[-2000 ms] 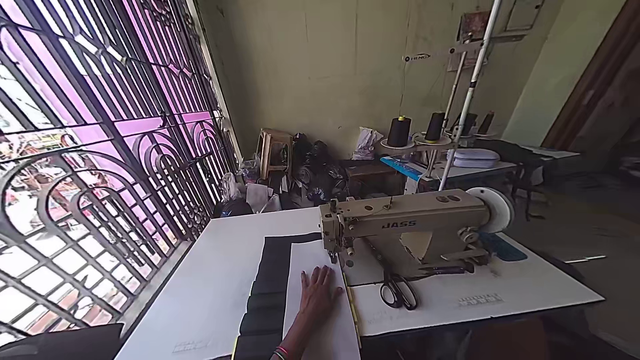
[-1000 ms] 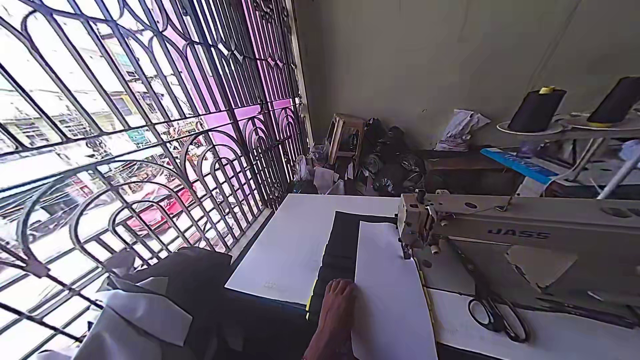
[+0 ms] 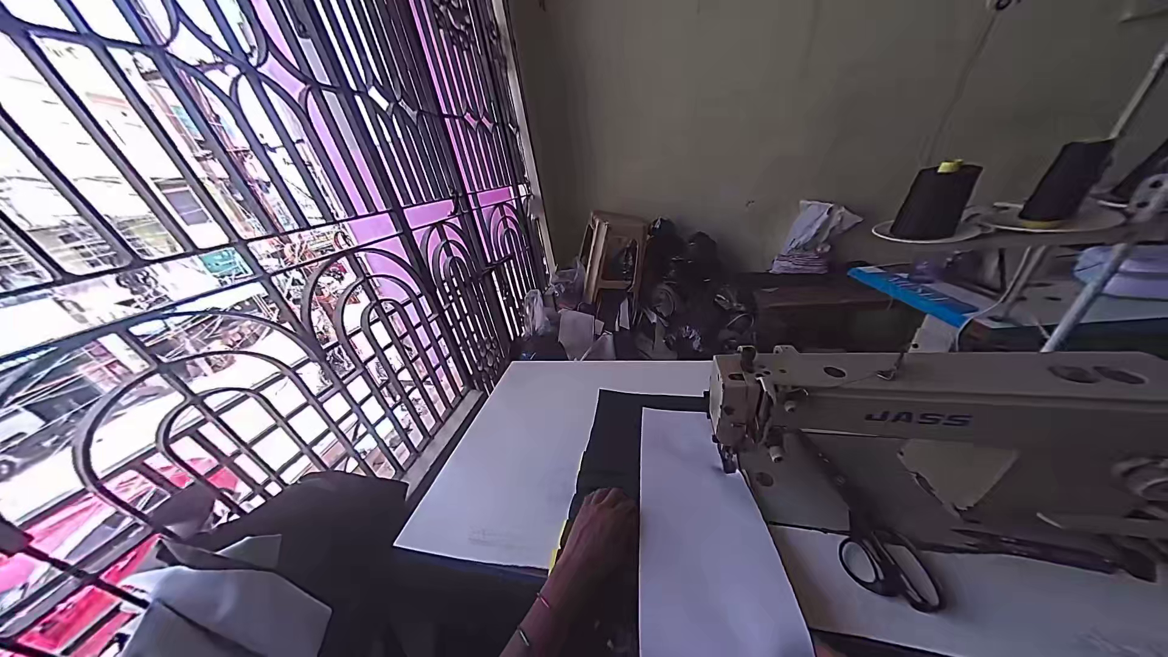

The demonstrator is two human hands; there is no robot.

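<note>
My left hand (image 3: 604,522) has its fingers curled onto a black fabric piece (image 3: 613,452), near its left edge. A white sheet (image 3: 698,529) lies on the black fabric, just right of that hand, and reaches under the head of the sewing machine (image 3: 912,401). The presser foot (image 3: 728,458) is at the right edge of the sheet. A yellow edge shows beside my left wrist. A sliver of skin at the bottom edge, right of the sheet, looks like part of my right hand (image 3: 827,649); its fingers are hidden. Black-handled scissors (image 3: 890,566) lie right of the sheet.
The white tabletop (image 3: 511,456) extends left toward a metal window grille (image 3: 338,319). Dark and pale cloth (image 3: 237,607) is heaped at lower left. Black thread cones (image 3: 938,203) stand on a rack at right. Behind the table are a stool (image 3: 613,255) and black bags (image 3: 698,292).
My left hand has moved from lying spread on the white sheet to the black fabric left of it, with its fingers now curled. The view has shifted left and closer.
</note>
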